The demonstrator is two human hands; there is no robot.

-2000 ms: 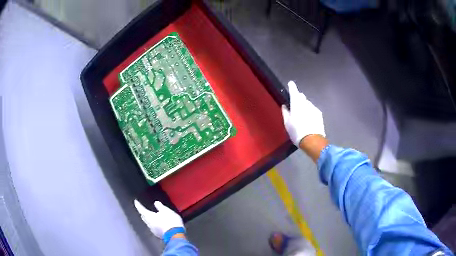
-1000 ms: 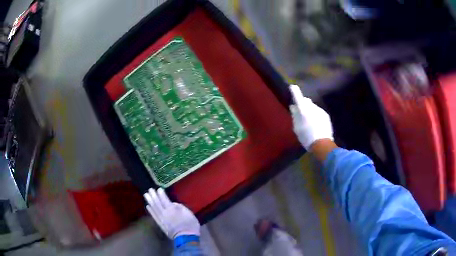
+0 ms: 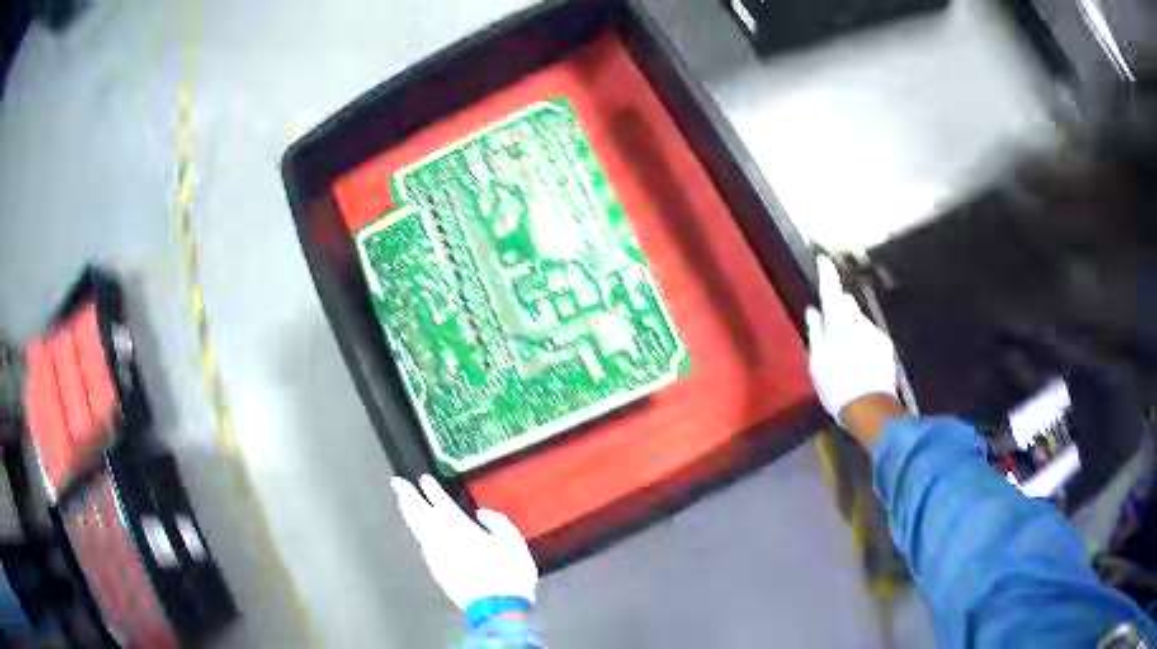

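A large green circuit board (image 3: 533, 279) with a stepped white-lined outline lies flat on the red liner (image 3: 723, 342) inside a black tray (image 3: 343, 304). Its side with silvery pads faces up. My left hand (image 3: 467, 543), in a white glove with a blue wrist band, grips the tray's near left rim. My right hand (image 3: 850, 342), in a white glove, grips the tray's right rim. The tray is held above the floor, tilted in view. The fingers under the rim are hidden on both sides.
Black trays with red insides (image 3: 74, 393) stand on the far left. Yellow marking tape (image 3: 197, 298) runs along the grey floor (image 3: 260, 380). A pale surface (image 3: 888, 127) is at the upper right. Dark, blurred equipment with small white items (image 3: 1043, 412) lies on the right.
The tray, board and both hands have shifted right in view, still held together. The surroundings have changed: stacked trays now show at left and a pale surface at upper right.
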